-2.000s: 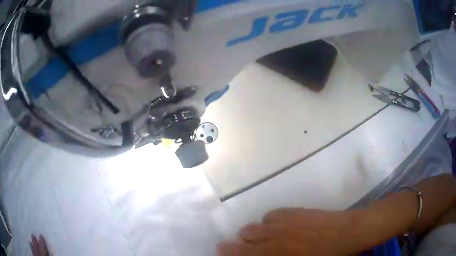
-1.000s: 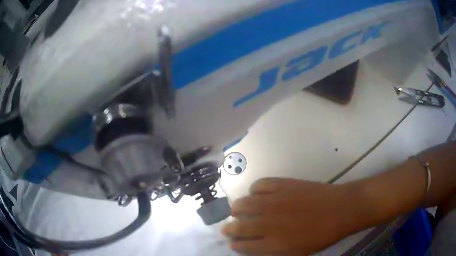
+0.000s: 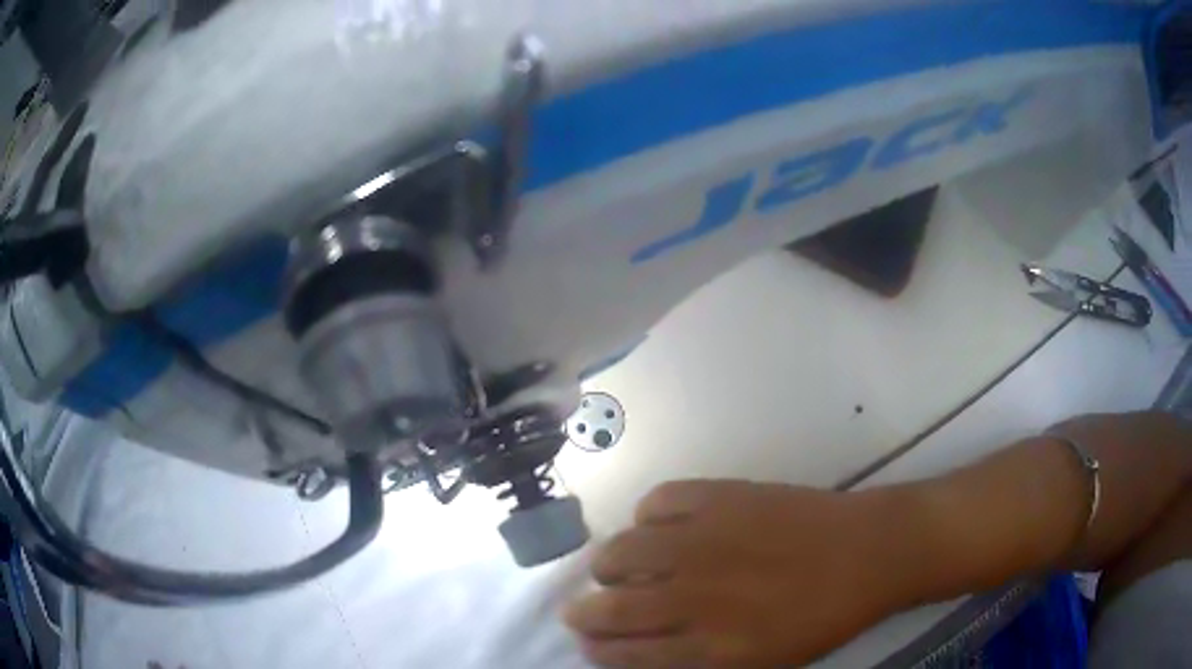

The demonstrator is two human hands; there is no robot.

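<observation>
White fabric [image 3: 431, 595] lies left of and below the needle area, brightly lit, with a faint stitch line at the lower left. My right hand [image 3: 732, 569] is bare and palm down on the fabric, right of the grey tension knob [image 3: 545, 529]. Its fingers point left, lie close together and are slightly bent; their undersides are hidden. The sewing machine head [image 3: 628, 222] with "JACK" lettering covers the needle and presser foot. A tiny skin-coloured sliver at the bottom left edge may be my left hand [image 3: 162, 664], almost wholly cut off.
A round plate with holes [image 3: 595, 422] is on the machine bed [image 3: 758, 379]. A dark flat object [image 3: 876, 244] lies under the arm. Thread snips [image 3: 1092, 295] and a slim pen-like tool [image 3: 1150, 272] lie at right. A curved metal bar [image 3: 196, 582] crosses the left. A ruled strip [image 3: 974, 631] runs along the front edge.
My right hand has moved up in the picture since the first frame, closer to the tension knob. The camera view has shifted, and the machine head now fills more of it. My left fingers have nearly left the picture.
</observation>
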